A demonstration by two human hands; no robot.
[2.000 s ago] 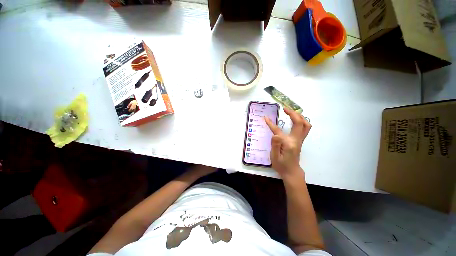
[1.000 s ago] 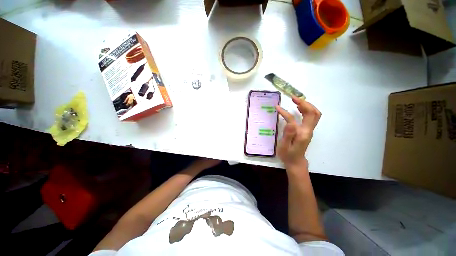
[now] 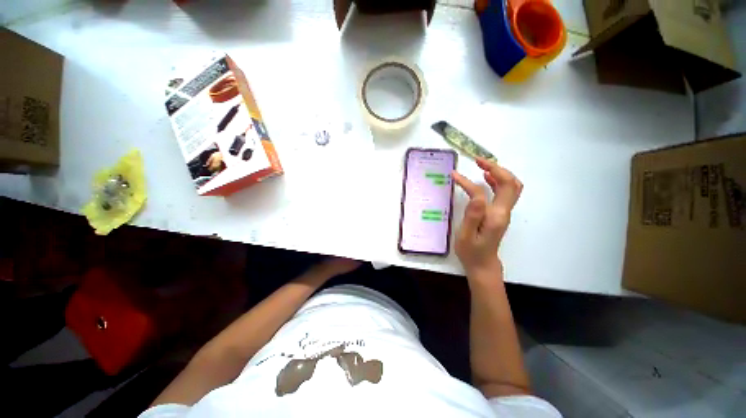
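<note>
A smartphone (image 3: 427,202) lies face up on the white table, its pinkish screen lit with green message bubbles. My right hand (image 3: 487,214) is just right of it, fingers apart and holding nothing, the index fingertip at the phone's upper right edge. My left hand is mostly hidden at the table's front edge, below the tabletop; only the forearm and a bit near the wrist (image 3: 339,266) show. A utility knife (image 3: 464,142) with a patterned yellow-green handle lies above my right hand. A cream roll of tape (image 3: 419,96) lies flat above the phone.
An orange and white product box (image 3: 219,131) lies left of centre, a crumpled yellow wrapper (image 3: 131,209) farther left. A blue and orange tape dispenser (image 3: 501,42) is at the back. Brown cartons (image 3: 683,220) stand at right, left (image 3: 33,102) and back. A red-orange box (image 3: 110,326) is below the table.
The phone screen has changed from a list to green message bubbles. My right index finger has moved from over the screen to its right edge. The view has shifted, showing a left carton.
</note>
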